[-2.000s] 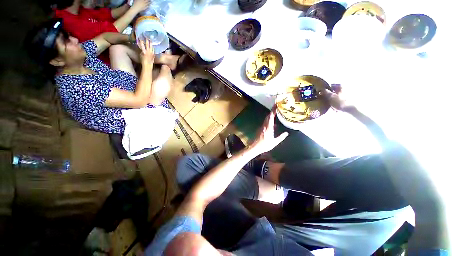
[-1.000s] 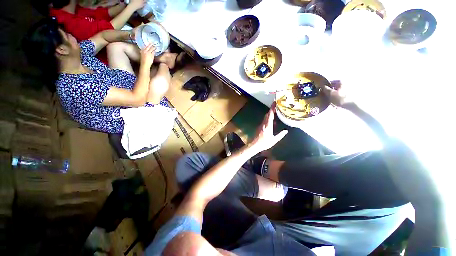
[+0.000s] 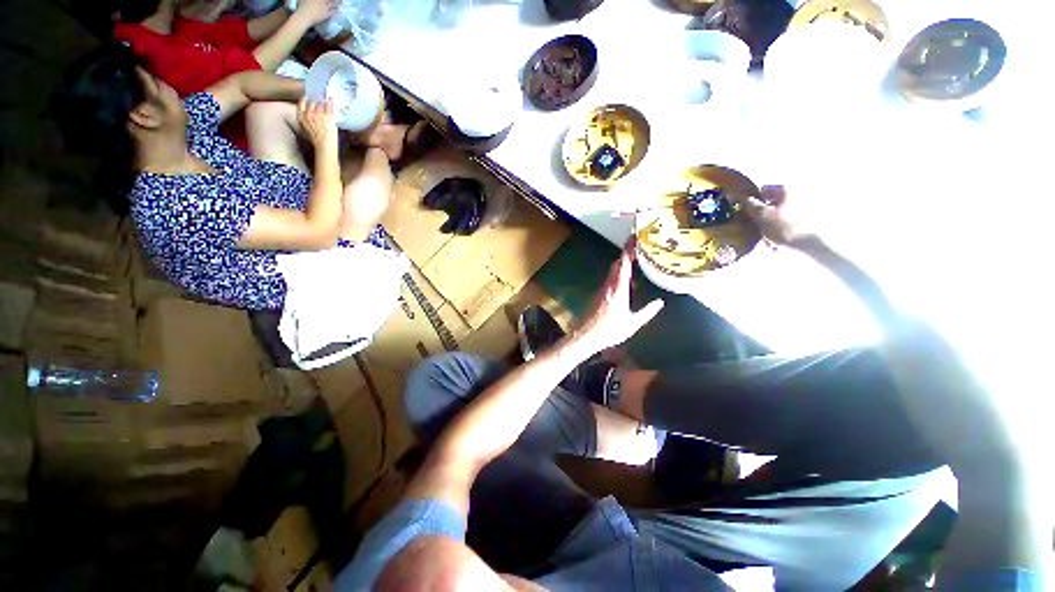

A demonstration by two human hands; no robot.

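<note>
A gold bowl (image 3: pixel 683 249) with a dark square piece (image 3: pixel 708 207) inside is at the table's near edge. My right hand (image 3: pixel 777 217) grips its right rim, thumb side toward the dark piece. My left hand (image 3: pixel 613 310) is at the bowl's lower left side, fingers extended along the rim and thumb spread below it; its contact is partly hard to see. A smaller gold bowl (image 3: pixel 626 125) with a similar dark square stands just beyond, to the left.
Dark brown bowl (image 3: pixel 560 72), white bowl (image 3: pixel 708 69) and greyish bowl (image 3: pixel 953 60) stand on the glaring white table (image 3: pixel 648 35). At left, a seated person (image 3: pixel 220 197) holds a white bowl (image 3: pixel 347 90). A black crumpled bag (image 3: pixel 456 206) lies on floor cardboard.
The gold bowl and my right hand have shifted slightly up in view since the oldest frame; my hands keep the same pose. The neighbour's white bowl has tilted and moved slightly left.
</note>
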